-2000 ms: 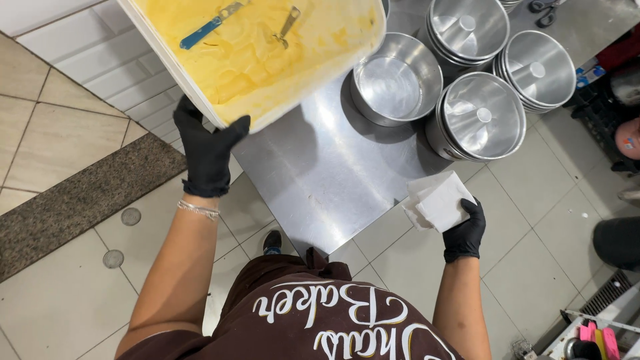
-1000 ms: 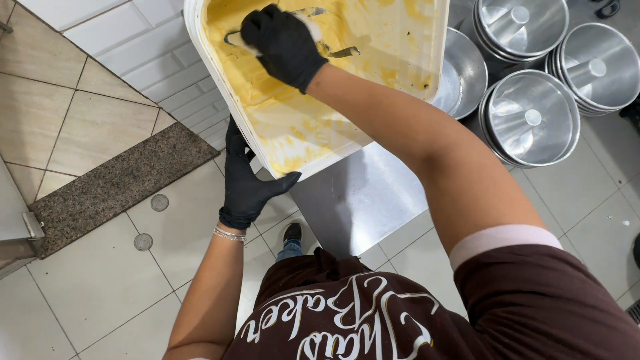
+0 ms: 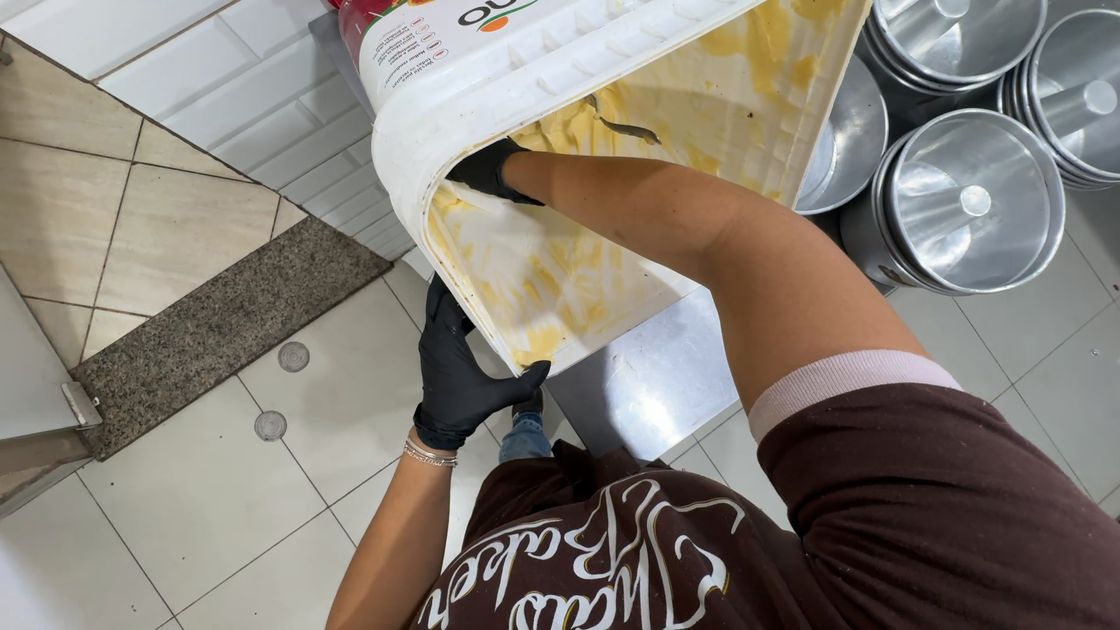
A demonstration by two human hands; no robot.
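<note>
A white plastic tub (image 3: 612, 302), smeared inside with a yellow creamy fat, is tipped on its side over the steel table. Black-gloved, my left hand (image 3: 459, 367) grips the tub's near lower corner by the rim. My right hand (image 3: 492, 171), also gloved in black, reaches deep into the tub; its fingers are hidden behind the tub's side, and a bit of white shows just below it. Beside that hand, a metal utensil (image 3: 628, 131) lies in the yellow fat, partly covered.
Stacked tube cake pans (image 3: 1019, 210) and a round metal pan (image 3: 844, 140) stand at the right. Under the tub is a steel table (image 3: 652, 385). White wall tiles (image 3: 219, 70) and a granite threshold (image 3: 236, 324) lie at the left.
Two seconds ago my right hand held white paper beside the table; it then went into the tub and is now deeper toward the left side. The tub has been tilted up, showing its printed outer side.
</note>
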